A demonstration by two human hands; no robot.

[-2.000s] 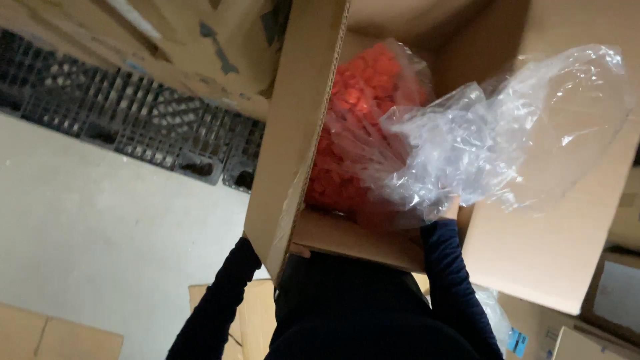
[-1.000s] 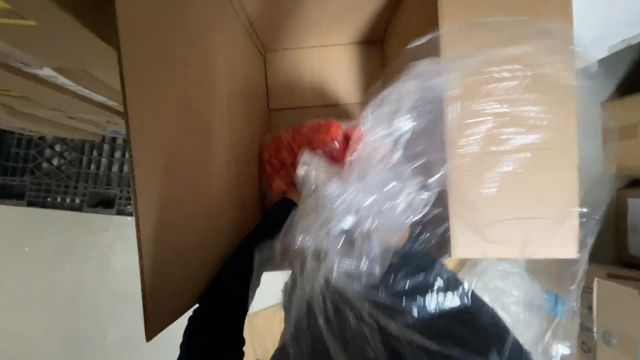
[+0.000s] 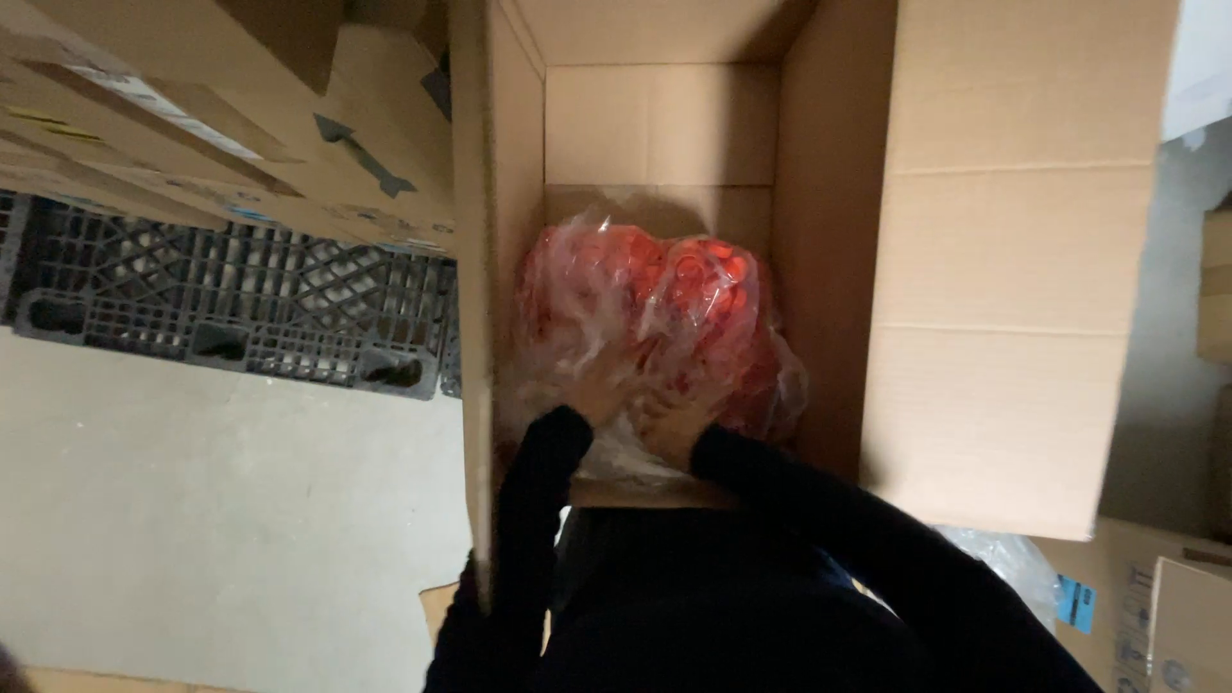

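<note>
A clear plastic bag (image 3: 664,318) full of small orange-red round pieces lies low inside an open cardboard box (image 3: 1011,250). Both my hands reach down into the box at its near side. My left hand (image 3: 602,390) is on the near left part of the bag, and my right hand (image 3: 674,428) is on the plastic just right of it. Crumpled film partly covers the fingers of both hands, so their grip cannot be made out. Dark sleeves cover my arms up to the wrists.
Stacked cardboard cartons (image 3: 221,106) stand at the upper left on a black plastic pallet (image 3: 221,298). Grey floor (image 3: 231,510) shows below them. At the lower right are another carton (image 3: 1193,626) and clear plastic film (image 3: 1006,568). The box's flaps stand out left and right.
The loose clear plastic that billowed above the box is now down inside it, gathered over the red pieces. Both my hands are now in the box on the bag. The view has shifted.
</note>
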